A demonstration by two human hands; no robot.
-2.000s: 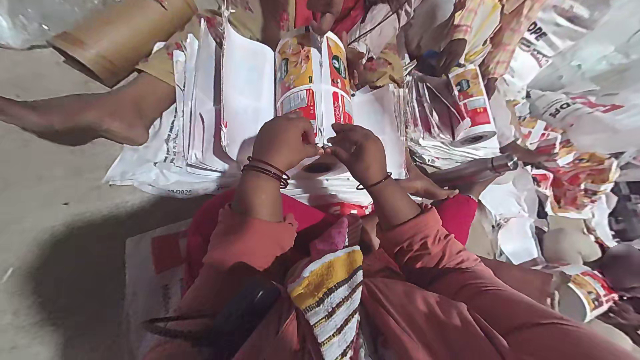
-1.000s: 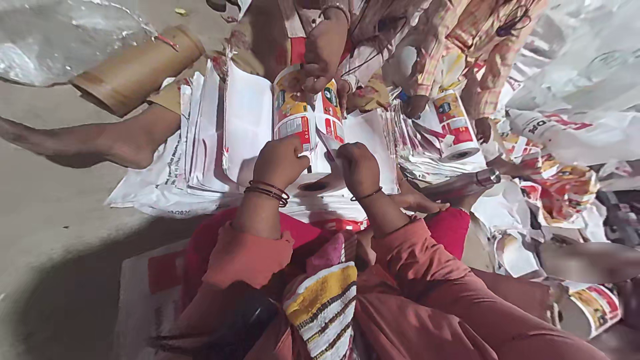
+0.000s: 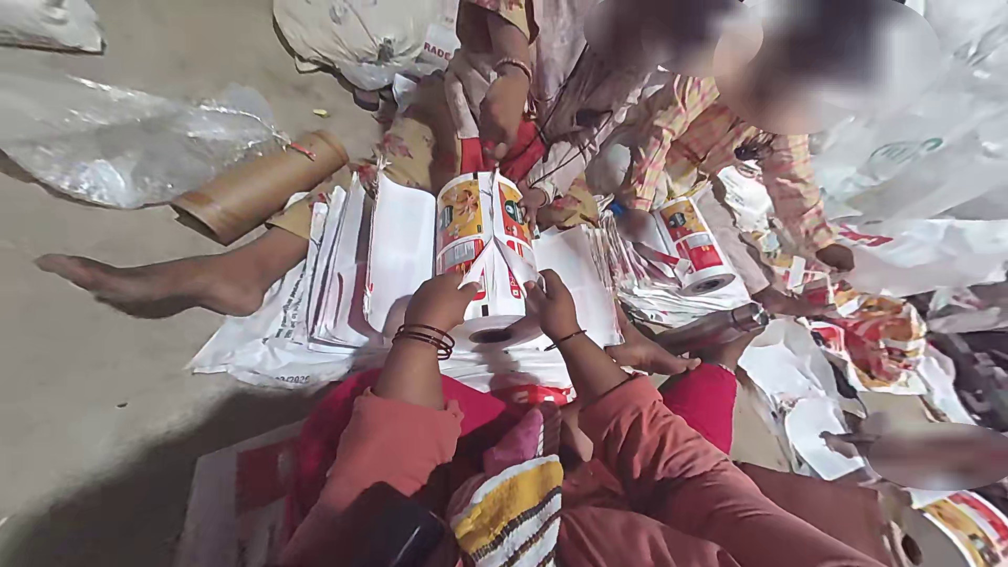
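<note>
A roll of printed packaging film (image 3: 484,209) lies on a stack of white sheets, its hollow end facing me. The roll's outer layer is split lengthwise, and its white inner side shows at two raised flaps. My left hand (image 3: 438,303) grips the left flap between thumb and fingers. On the other side, my right hand (image 3: 554,307) pinches the right flap. Both hands are above the near end of the roll, apart from each other. Beyond the roll's far end is another person's hand (image 3: 501,126); whether it touches the film cannot be told.
White sheets (image 3: 402,244) fan out left of the roll. A cardboard tube (image 3: 260,189) lies at left near a person's bare foot (image 3: 157,283). Another printed roll (image 3: 693,244) rests on sheets at right, near a metal cylinder (image 3: 709,327). Crumpled printed film (image 3: 878,339) lies further right.
My hands have moved apart, and the film's cut edges are now folded outward as two flaps. The other person's hand has drawn back from the top of the roll since one second ago.
</note>
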